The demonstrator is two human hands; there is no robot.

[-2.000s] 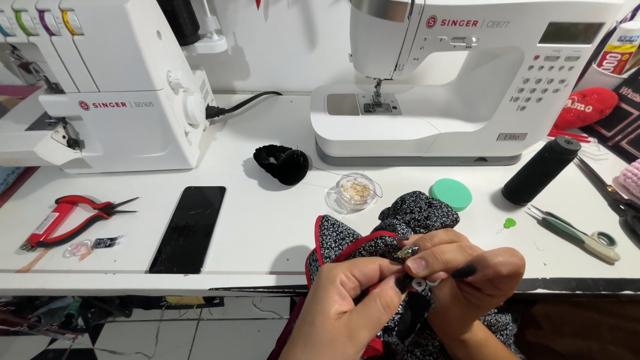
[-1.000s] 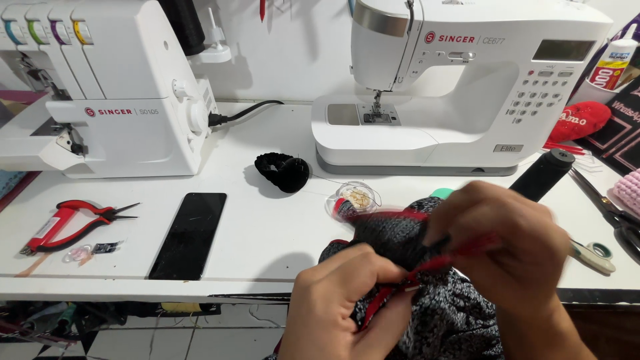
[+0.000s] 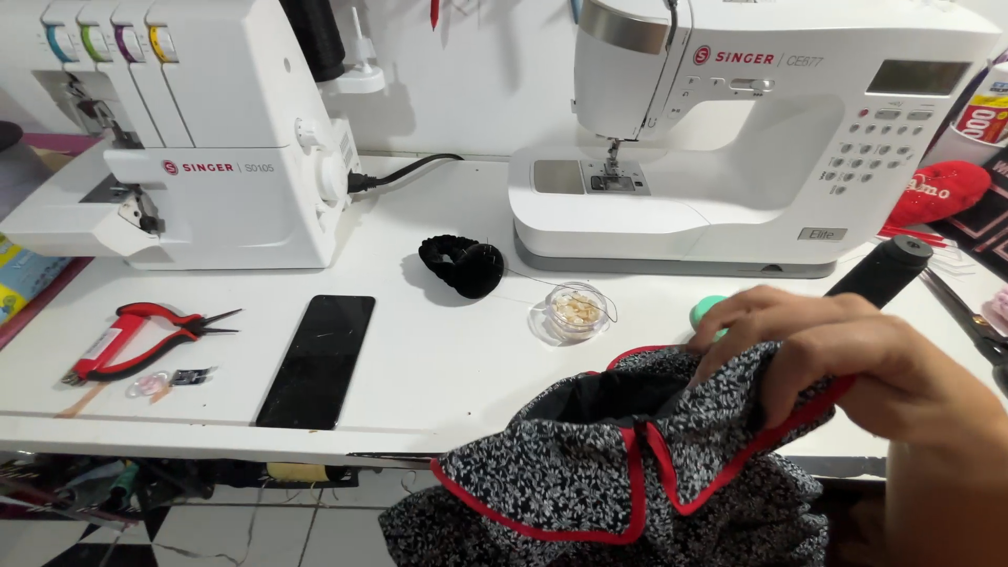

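Observation:
My right hand (image 3: pixel 835 362) grips the collar of a black and white floral garment (image 3: pixel 551 472) edged with red binding, its fingers over the fabric at the right. The garment hangs over the table's front edge, with both collar flaps spread and a dark opening between them. My left hand is out of view. Behind the garment stand a small round clear container of pale beads (image 3: pixel 576 312) and a black velvety wrist pincushion (image 3: pixel 465 268) with pins, a thread running between them. Partly behind my right fingers lies a green disc (image 3: pixel 706 311).
A sewing machine (image 3: pixel 756 197) stands at the back right, a serger (image 3: pixel 228 205) at the left. Red-handled pliers (image 3: pixel 150 354) and a black phone (image 3: pixel 317 362) lie front left. A black thread cone (image 3: pixel 886 272) and scissors (image 3: pixel 969 315) are at the right.
Both hands were together at the garment; now only my right hand is on it and my left has left the view. The garment's collar is now spread and turned toward me.

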